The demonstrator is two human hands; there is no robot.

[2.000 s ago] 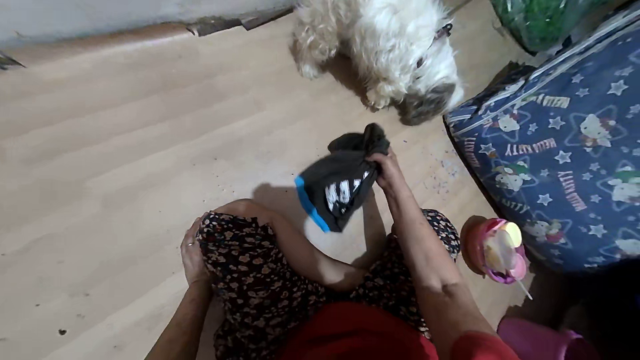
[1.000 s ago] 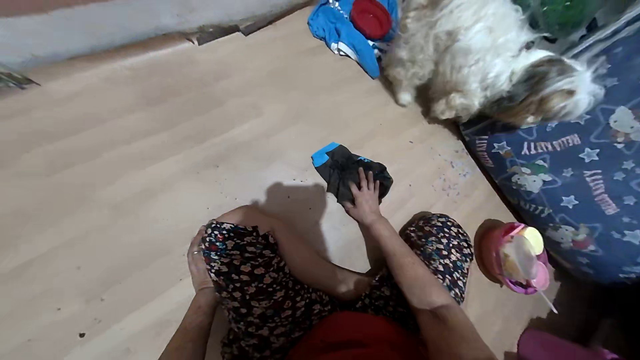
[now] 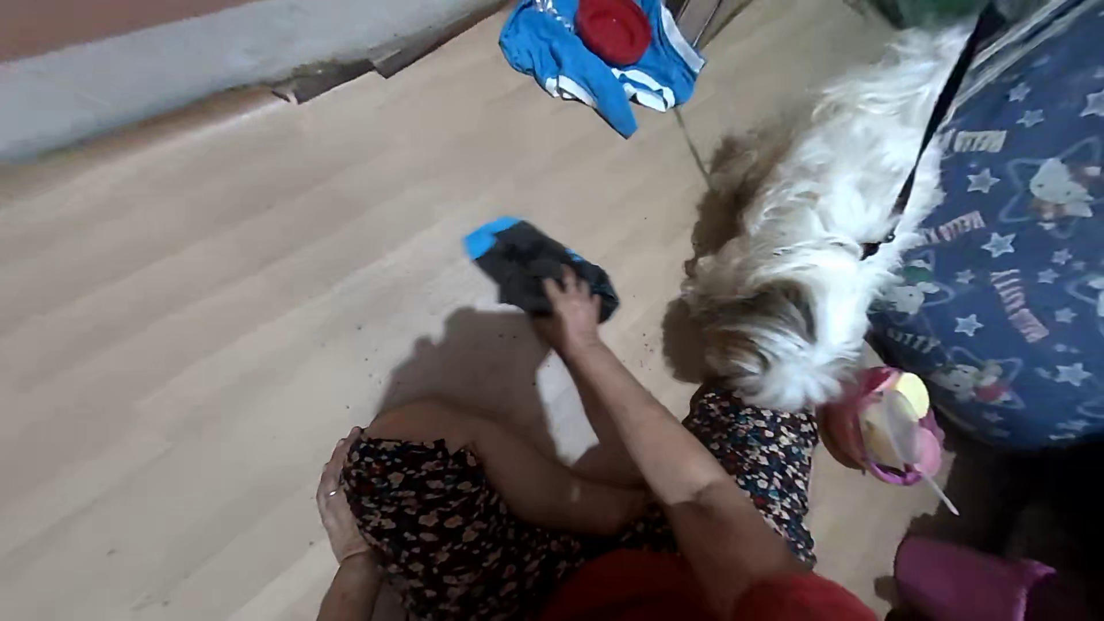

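A dark cloth with a bright blue edge (image 3: 517, 259), perhaps a folded garment, is at the floor in front of my crossed legs. My right hand (image 3: 573, 306) presses on its near right part, fingers spread over the fabric; whether the fingers grip it is unclear. On my knee, over the floral shorts (image 3: 431, 509), rests my left hand (image 3: 338, 500), which wears a ring and holds no object that I can see. Its fingertips are partly hidden behind the knee.
A white and brown long-haired dog (image 3: 828, 233) on a black leash stands at the right, head by my knee. Blue clothing (image 3: 561, 65) with a red round dish (image 3: 614, 30) lies ahead. A pink basket (image 3: 888, 423), a magenta container (image 3: 966, 578) and a patterned blue cover (image 3: 1009, 302) are at right.
My right hand first held the dark cloth up and then lowered it to the floor, where hand and cloth remain. The dog has turned and come to my right knee.
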